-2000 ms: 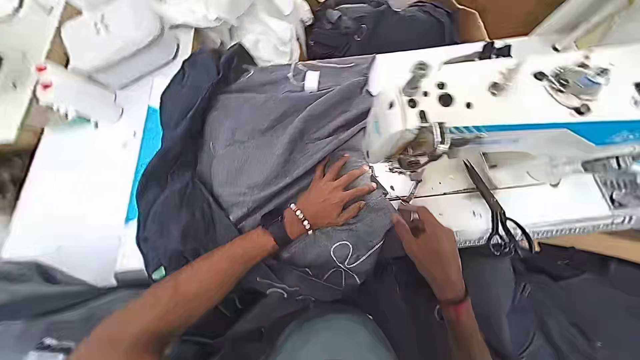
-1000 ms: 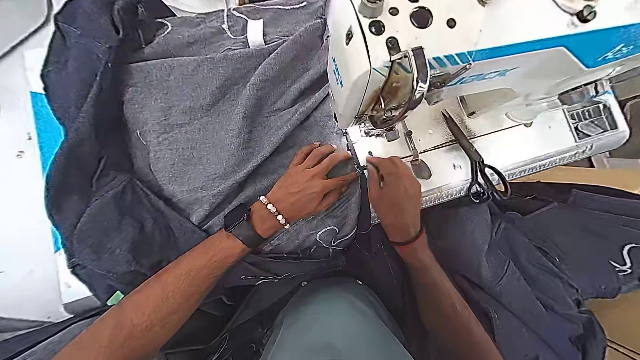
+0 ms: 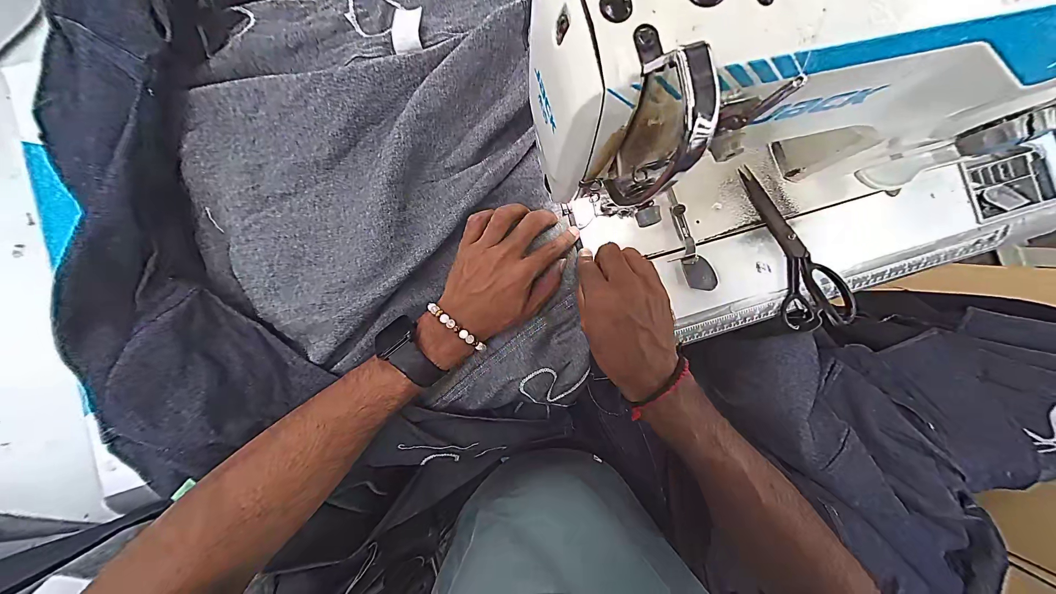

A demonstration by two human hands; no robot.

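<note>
A dark denim garment (image 3: 330,165), its greyish side up, spreads across the left of the sewing machine's bed. The white and blue Jack sewing machine (image 3: 792,91) has its needle area lit just beyond my fingertips. My left hand (image 3: 507,268) lies on the cloth with bent fingers, index fingertip at the edge near the presser foot. Close beside it, my right hand (image 3: 627,318) pinches the garment's edge between thumb and fingers. Loose white thread (image 3: 549,386) lies on the cloth below my hands.
Black-handled fabric scissors (image 3: 796,264) rest on the machine bed at the right, handles over its front edge. More dark denim (image 3: 891,396) hangs at the lower right, above brown cardboard (image 3: 1023,528). A measuring scale (image 3: 726,326) runs along the bed's front edge.
The view has moved closer to the machine. My left hand, spread flat two seconds ago, now has its fingers bent near the cloth edge. The right hand stays close to the needle area.
</note>
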